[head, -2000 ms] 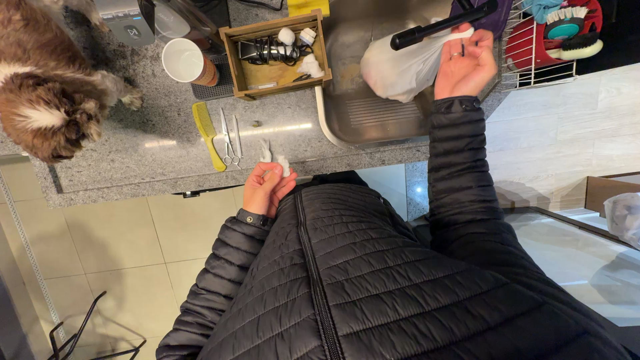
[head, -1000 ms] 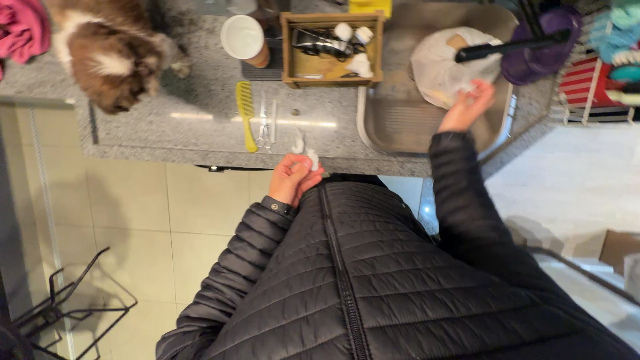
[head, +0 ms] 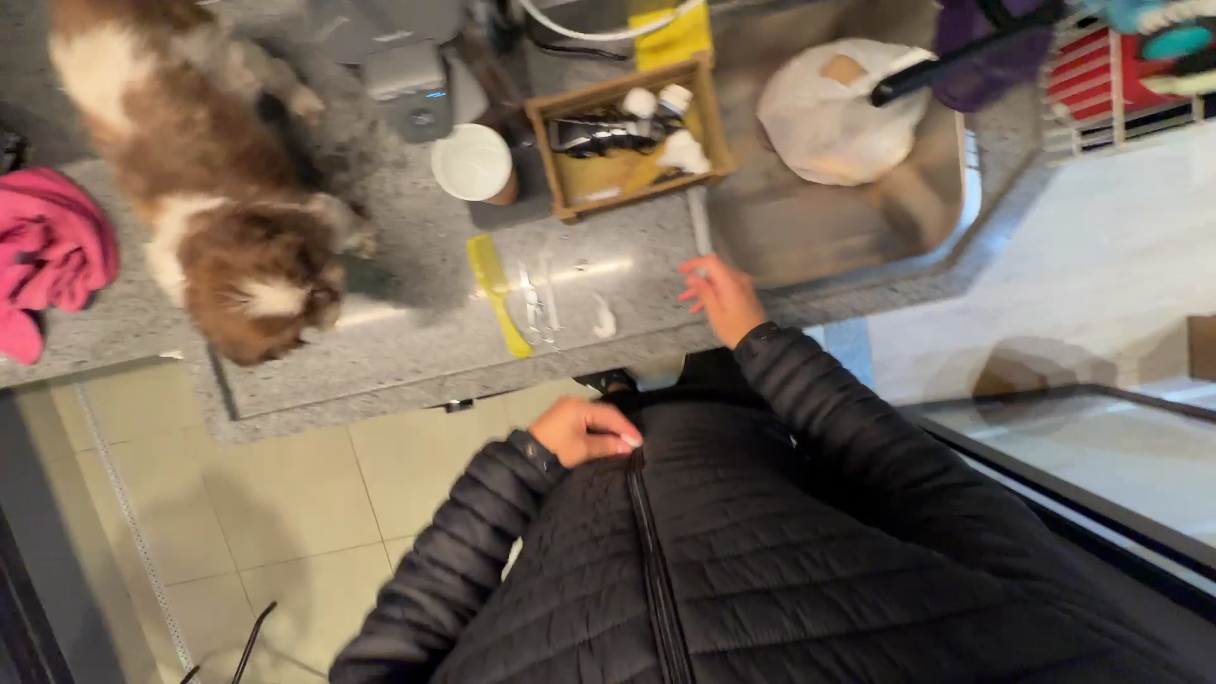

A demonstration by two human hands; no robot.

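My left hand (head: 589,432) is in front of my black jacket by the zipper, thumb and fingers pinched on a small white piece, blurred. My right hand (head: 722,299) is over the counter's front edge beside the sink (head: 855,242), fingers slightly apart, nothing clearly in it. Left of it a white tuft (head: 605,316) lies on the granite counter. Further left are slim metal scissors (head: 532,299), a thin pale tool (head: 551,290) and a yellow comb (head: 499,299). Behind them a wooden tray (head: 636,199) holds a black corded device, small white containers and white wadding.
A brown and white dog (head: 256,256) is on the counter at left, near a pink cloth (head: 52,256). A paper cup (head: 472,163) stands beside the tray. A white plastic bag (head: 845,123) lies in the sink under a black faucet (head: 917,81). A wire rack (head: 1111,95) is at right.
My right hand has moved from the bag and faucet to the sink's near left corner. My left hand has drawn back from the counter edge toward my jacket. The dog has moved relative to the counter items.
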